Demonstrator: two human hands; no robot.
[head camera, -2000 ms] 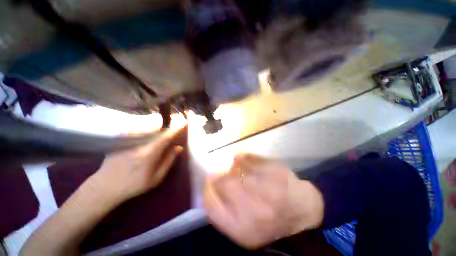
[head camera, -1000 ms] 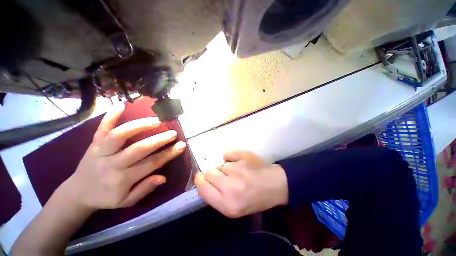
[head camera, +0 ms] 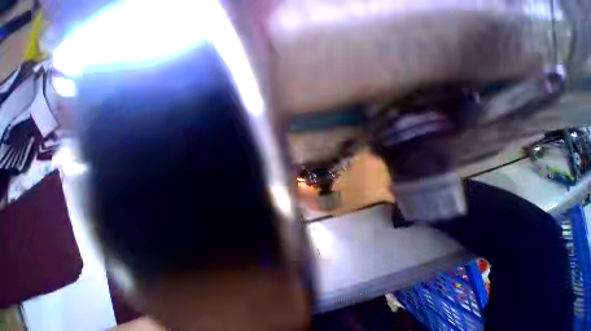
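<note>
A large dark, shiny-edged machine part (head camera: 181,161), blurred and close to the camera, hides most of the work area. The off-white sewing machine head (head camera: 389,58) fills the top. The presser foot area (head camera: 327,194) shows small beside the lamp glow. A flat maroon panel (head camera: 39,239) lies at the left; a sliver of maroon cloth (head camera: 120,304) shows beside the dark part. Only a sliver of skin, apparently my left hand or forearm (head camera: 139,324), shows at the bottom edge. My right hand is hidden; its dark sleeve (head camera: 525,239) reaches behind the machine front.
Stacked dark and pale cut pieces (head camera: 23,142) lie at the far left, with something yellow (head camera: 35,39) behind. The white table (head camera: 363,252) has a curved front edge. A small tray of metal bits (head camera: 557,155) is at right. A blue basket (head camera: 447,297) is below.
The view has shifted, and the dark machine part now covers the centre left. My right sleeve has moved up and its hand has gone behind the machine. My left hand is almost out of sight.
</note>
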